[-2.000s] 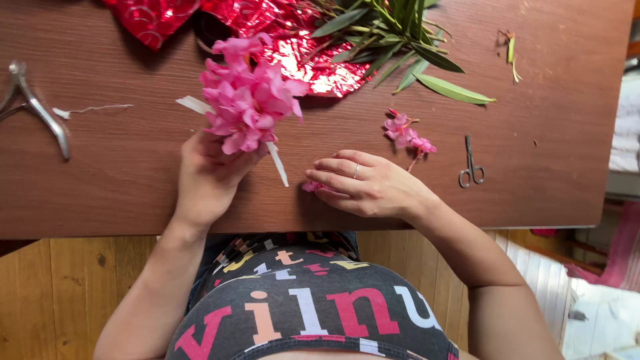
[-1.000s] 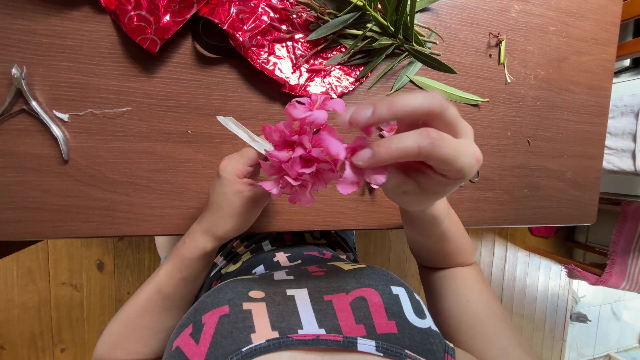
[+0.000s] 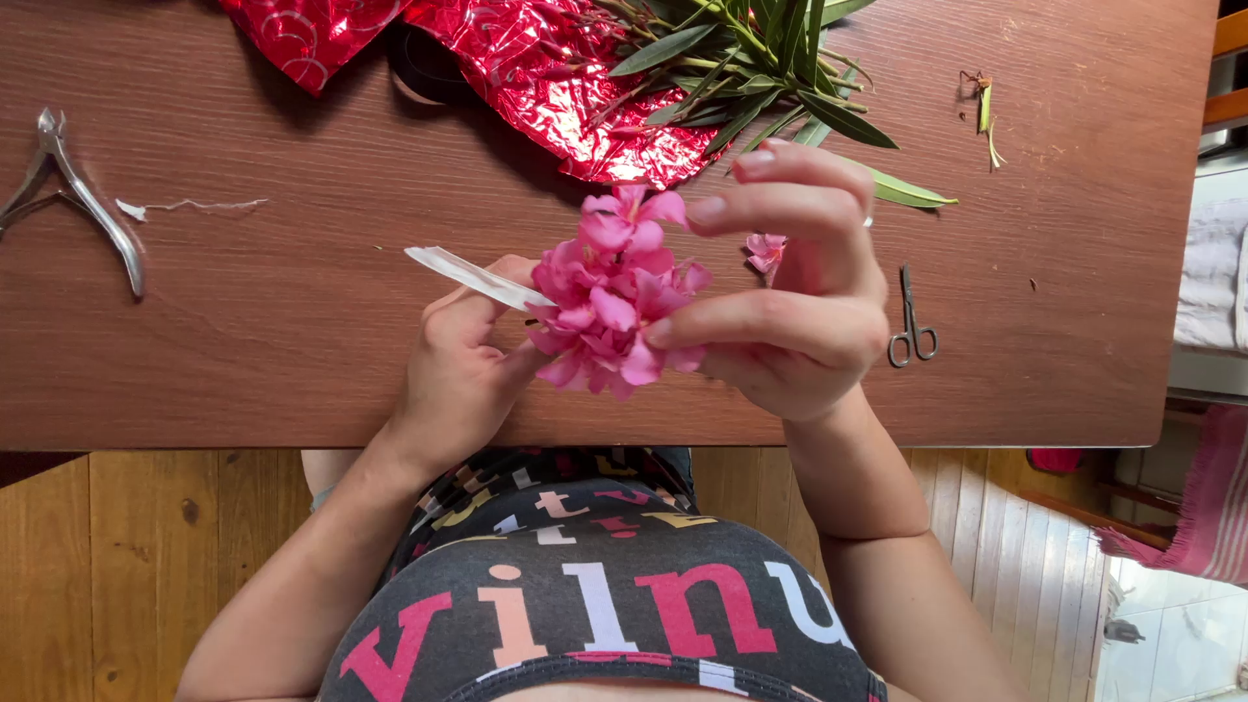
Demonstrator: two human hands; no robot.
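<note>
My left hand (image 3: 468, 361) grips a small bunch of pink flowers (image 3: 609, 292) from below, just above the table's front edge. A white ribbon-like strip (image 3: 478, 276) sticks out of the bunch to the left, above that hand. My right hand (image 3: 799, 283) is at the bunch's right side, its thumb or a lower fingertip touching the petals and its other fingers spread; whether it pinches a bloom I cannot tell. Behind it, a loose pink flower (image 3: 765, 252) lies on the table, partly hidden. The stems are hidden under the blooms.
On the brown wooden table (image 3: 292, 361) lie metal nippers (image 3: 88, 195) and a white thread (image 3: 200, 205) at left, small scissors (image 3: 909, 317) at right. Red foil wrap (image 3: 585, 97) and green leafy sprigs (image 3: 770, 58) lie at the back, a cut stem scrap (image 3: 985, 117) back right.
Two seconds ago my right hand was low on the table by a small pink flower; it has risen to the bunch. My left hand has brought the bunch lower and to the right.
</note>
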